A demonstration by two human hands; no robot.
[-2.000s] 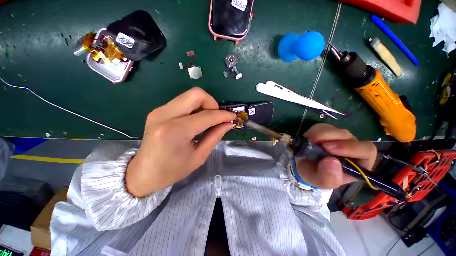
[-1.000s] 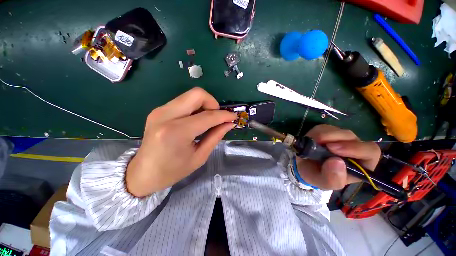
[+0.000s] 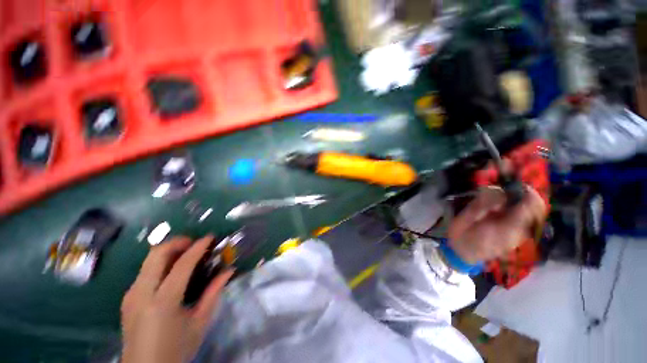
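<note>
The frame is blurred. My left hand [image 3: 167,298] is at the lower left, its fingers on the small dark opened smartwatch [image 3: 221,257] at the bench edge, with orange flex cable showing. My right hand [image 3: 496,223] is at the right, off the bench edge, closed around the soldering iron [image 3: 508,177]. The iron's metal barrel points up and to the left. Its tip touches nothing that I can make out.
A red-orange parts tray [image 3: 248,106] with dark watches fills the upper left. The orange electric screwdriver [image 3: 365,169], blue pen [image 3: 337,118], tweezers [image 3: 273,205] and blue dispenser [image 3: 243,171] lie on the green mat. A second opened watch [image 3: 79,248] is at left. White tissue [image 3: 388,68] lies at top.
The view has swung to the right, bringing the tray into sight. My right hand has moved the soldering iron away from the watch, out to the right. My left hand remains on the watch.
</note>
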